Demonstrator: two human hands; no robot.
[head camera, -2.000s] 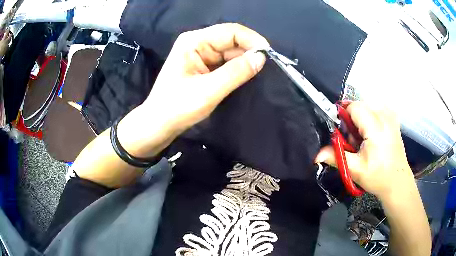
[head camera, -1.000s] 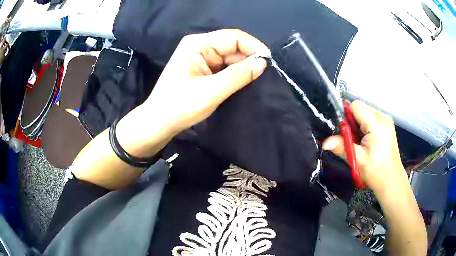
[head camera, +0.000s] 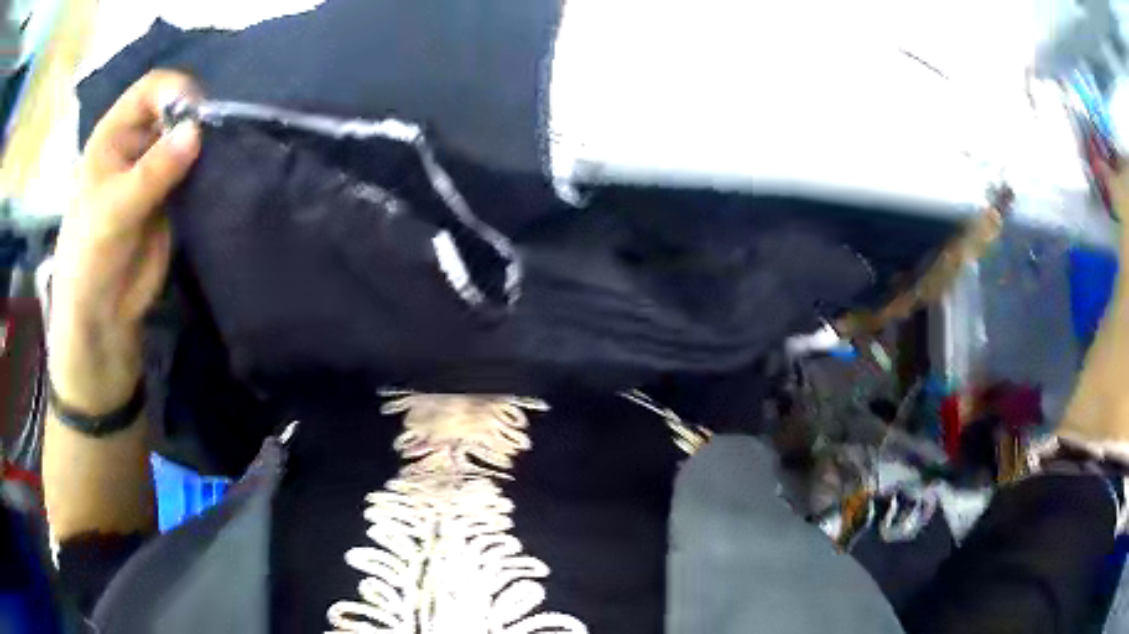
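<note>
My left hand (head camera: 142, 161) is at the upper left and pinches a corner of the black cloth (head camera: 334, 260) between thumb and fingertips. A whitish edge (head camera: 291, 120) runs from my fingertips to the right and then bends down in a loop. The cloth spreads over the table edge and my lap. My right hand (head camera: 1118, 192) is at the far right, blurred and cut off by the picture's edge. A small red patch shows beside it; what it holds cannot be made out.
The white table (head camera: 768, 99) is at the upper right. Part of a blue crate (head camera: 192, 493) shows at lower left. Blurred mixed items (head camera: 891, 471) lie below the table at right. Beige braid (head camera: 446, 533) decorates the wearer's clothing.
My left hand has moved left with the cloth. My right hand has moved away from the cloth to the far right; the red-handled scissors are no longer clearly visible. The view has shifted.
</note>
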